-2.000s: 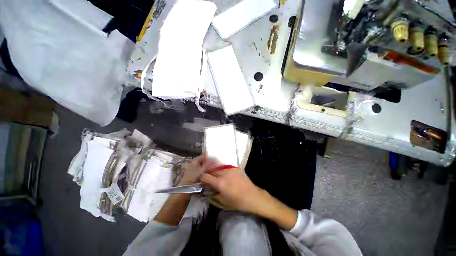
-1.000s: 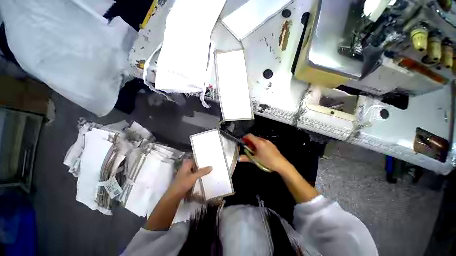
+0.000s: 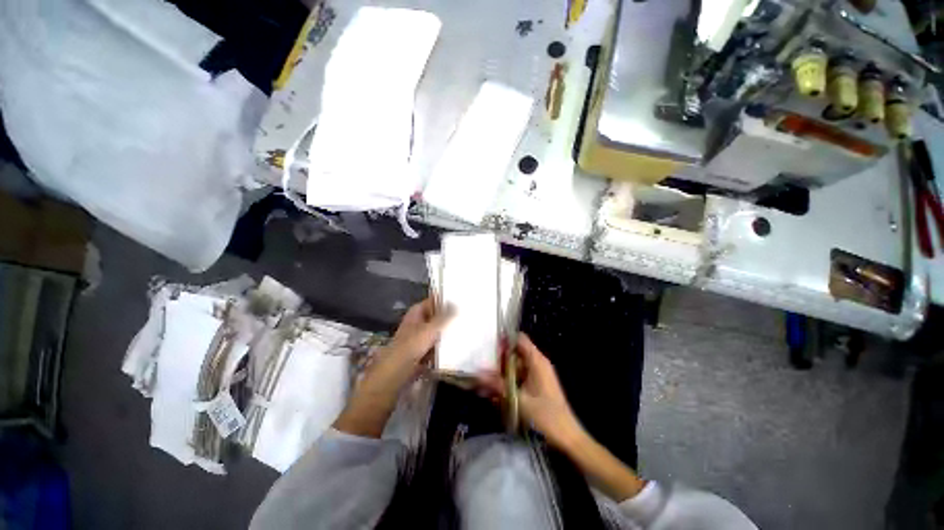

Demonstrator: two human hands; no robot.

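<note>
My left hand (image 3: 414, 340) holds a stack of white rectangular fabric pieces (image 3: 470, 300) with grey-brown edges, above my lap. The top piece stands nearly upright in view, and the layers under it fan out to both sides. My right hand (image 3: 540, 393) is at the stack's lower right corner, its fingers around scissors (image 3: 511, 391) with red and yellow-green handles. The blades are hidden or too blurred to make out. One white piece (image 3: 480, 153) lies slanted on the machine table (image 3: 538, 223), beside a larger white pile (image 3: 373, 109) with loose thread chains.
The overlock machine (image 3: 647, 104) stands right of the pieces, with cream-yellow tension dials (image 3: 810, 75). Red-handled pliers (image 3: 924, 212) lie at the far right. Tagged bundles (image 3: 295, 399) are below left. Large white fabric (image 3: 124, 124) drapes at far left.
The scissors have moved from the stack's top corner down to its lower right. The stack has straightened and shifted up. The upper loose piece on the table is gone; the remaining one lies at another slant.
</note>
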